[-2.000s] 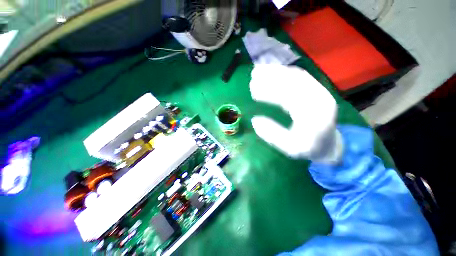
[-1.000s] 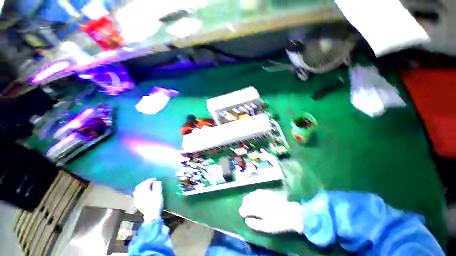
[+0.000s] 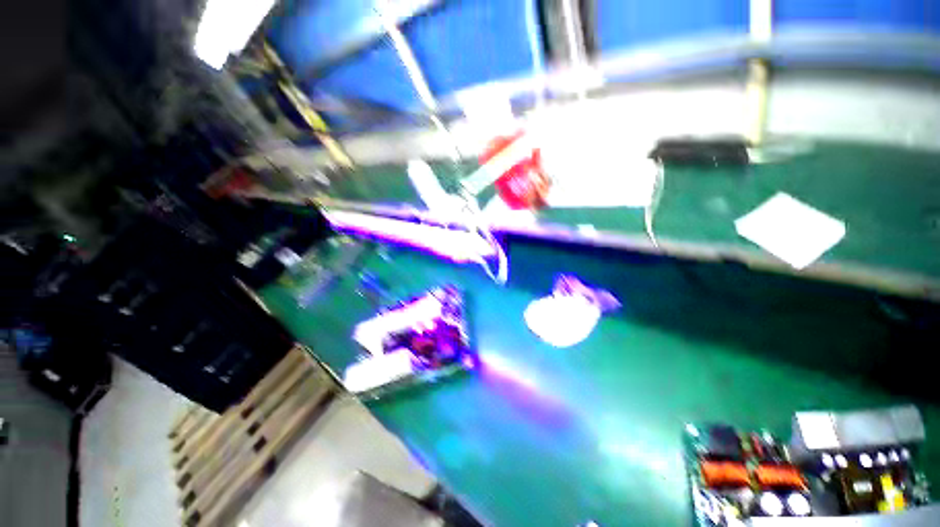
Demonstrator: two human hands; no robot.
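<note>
Neither of my hands can be made out; a tiny pale speck at the bottom edge is too small to tell. A power board point(image 3: 804, 479) lies at the lower right, cut off by the bottom edge. It shows orange wound chokes point(image 3: 752, 475), a silver-white heatsink point(image 3: 871, 428), a yellow-taped transformer point(image 3: 888, 494) and round white-topped capacitors. A second board point(image 3: 417, 340) lies further left on the green bench, tinted violet. A crumpled white-violet cloth point(image 3: 564, 317) lies between the two boards, further back.
A glowing violet-white UV lamp point(image 3: 412, 237) runs along the raised shelf's edge. On the shelf are a red-and-white item point(image 3: 521, 177), a black object point(image 3: 703, 152) and white paper point(image 3: 792, 230). Stacked black crates point(image 3: 191, 324) and a wooden pallet point(image 3: 253, 432) stand left, beyond the bench edge.
The view has swung left and up. The near board has shifted to the lower right; both hands, the cup and the fan have left the picture. The second board shows more centrally.
</note>
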